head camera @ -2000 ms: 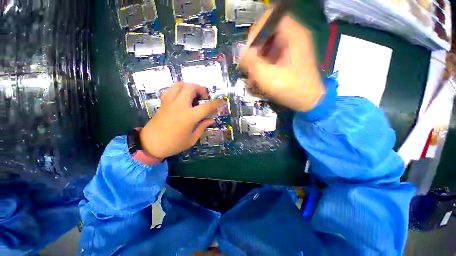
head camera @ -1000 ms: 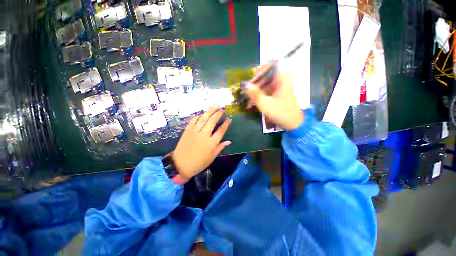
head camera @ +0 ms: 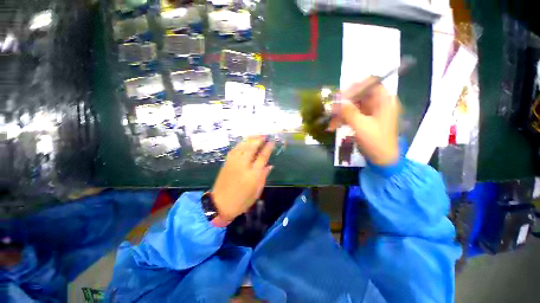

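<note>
The clear blister tray (head camera: 186,158) holds rows of small circuit boards (head camera: 192,80) with silver shields; glare hides part of its right side. My left hand (head camera: 242,176) rests at the tray's near right edge, fingers spread, with no held object visible. My right hand (head camera: 373,121) is blurred and holds slim dark tweezers (head camera: 391,70) over the left part of the white liner sheet (head camera: 371,47). Dark brown patches (head camera: 347,149) show at the liner's near end. Whether the tweezer tips hold anything cannot be told.
A yellow-olive patch (head camera: 314,112) lies between tray and liner. Red tape (head camera: 314,38) marks the green mat. White paper strips (head camera: 441,100) lie on a clear bag at right. A shiny dark mass of stacked trays (head camera: 44,106) is at left. Blue clothing shows below left.
Since two seconds ago, my right hand has moved from over the tray to the liner, and my left hand from over the boards to the tray's near right edge. The camera view has also shifted.
</note>
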